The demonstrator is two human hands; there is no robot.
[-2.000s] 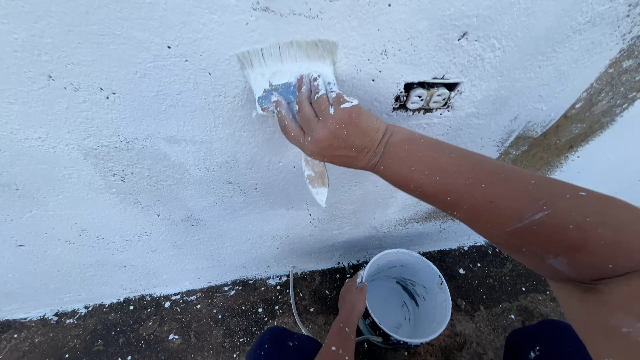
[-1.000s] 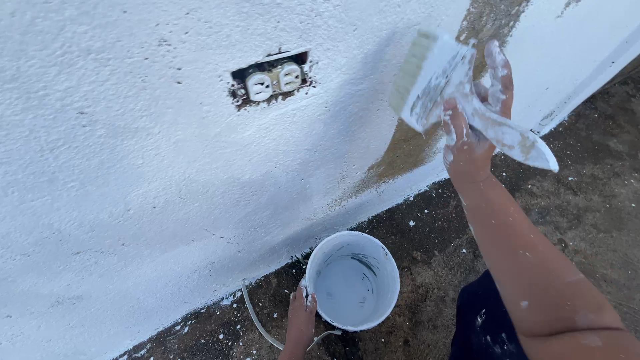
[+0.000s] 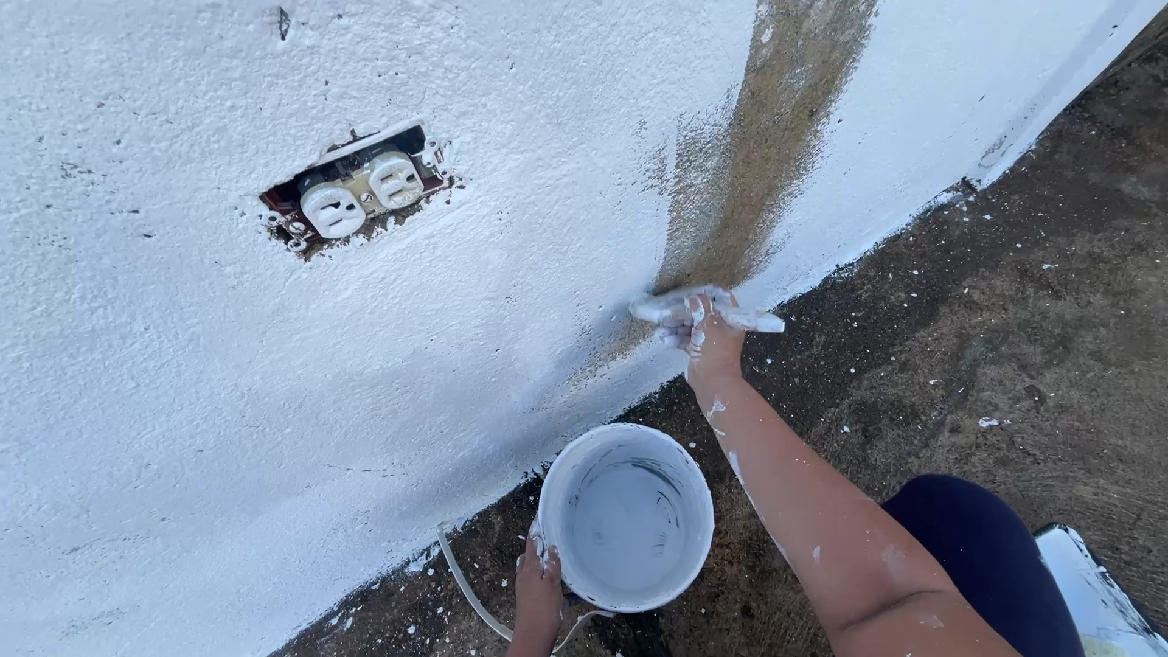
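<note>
Low on the wall, at the foot of a bare brown strip, my right hand, spotted with white paint, grips a paintbrush. The brush is seen nearly edge-on, its bristle end against the wall and its handle pointing right. My left hand holds the left rim of a white plastic bucket with white paint inside. Around the brown strip the masonry wall is coated white.
An uncovered electrical outlet sits in a recess at the upper left. The bucket's pale handle hangs out to the left. Dark, paint-specked ground runs along the wall. A white-smeared object lies at the lower right, beside my knee.
The view has shifted right along the wall. My right hand first had the brush left of the outlet, then raised beside the brown strip; now the brush is at the strip's lower end.
</note>
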